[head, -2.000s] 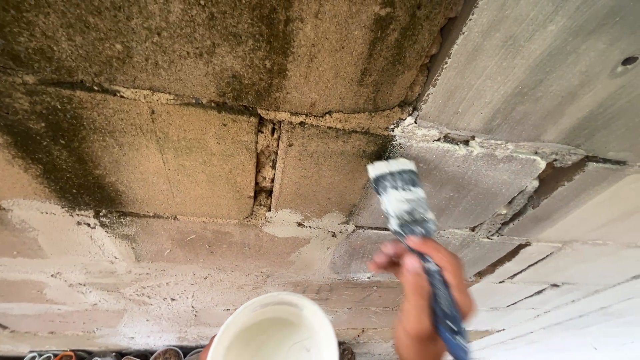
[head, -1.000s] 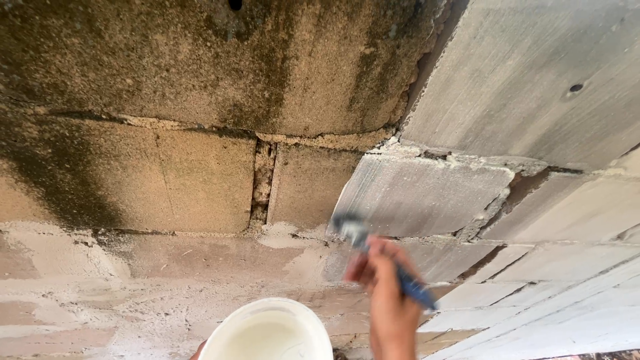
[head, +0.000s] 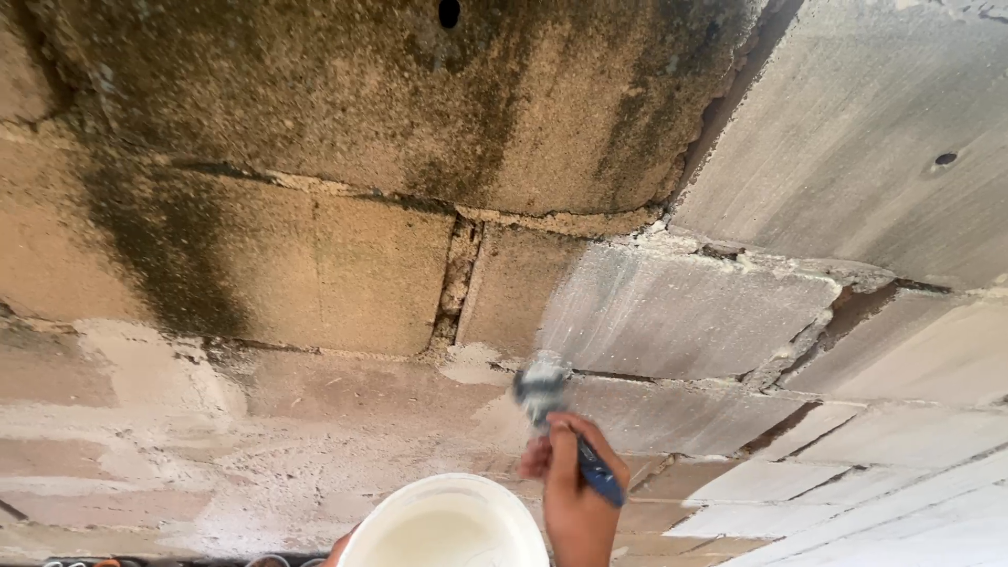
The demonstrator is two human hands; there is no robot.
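Note:
My right hand (head: 579,488) grips a paintbrush (head: 542,386) with a blue handle; its bristles are coated white and blurred, at the lower left edge of a wet-looking whitish patch on the block wall (head: 693,315). A white plastic bucket (head: 453,524) with off-white liquid paint inside stands out at the bottom centre. Only a small part of my left hand (head: 340,547) shows at the bucket's left rim, the rest being hidden behind it. Left of the brush the blocks are bare tan, with dark stains.
Rough mortar joints and deep cracks (head: 455,283) run between the blocks. Two small round holes, one at the top (head: 449,12) and one at the right (head: 946,159), pierce the wall. Several round-rimmed objects (head: 268,561) are partly visible along the bottom left edge.
The brush has moved down the wall from the upper edge of the painted block to its lower left. Whitish coating covers more of the block beside the bare tan part. The bucket remains held low.

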